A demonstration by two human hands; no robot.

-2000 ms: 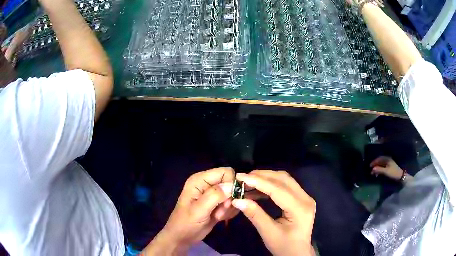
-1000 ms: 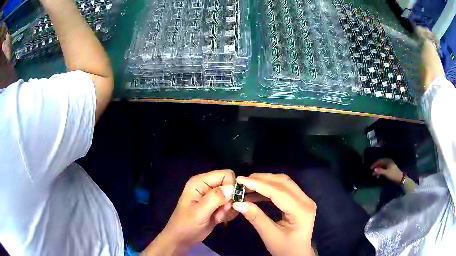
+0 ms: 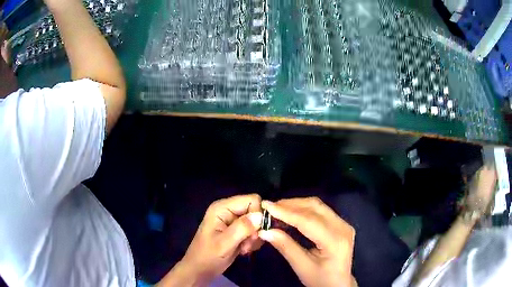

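A small dark and silvery circuit board (image 3: 266,220) is held between the fingertips of both hands, above the lap. It is seen nearly edge-on. My left hand (image 3: 224,232) pinches its left side between thumb and fingers. My right hand (image 3: 311,238) grips it with the index fingertip at its top end and the thumb at its bottom end. The fingertips hide part of the board, and its fine details are too small to tell.
A tall stack of clear trays (image 3: 208,70) stands on the green bench (image 3: 286,103). A lower tray of greenish boards (image 3: 325,50) and a black-and-white patterned tray (image 3: 424,73) lie right of it. A neighbour's arm (image 3: 92,56) is left; another neighbour's blurred arm (image 3: 471,207) is lower right.
The board has turned to show more of its edge, while both hands stay nearly in place. The right neighbour's arm has moved from the bench down to the lower right.
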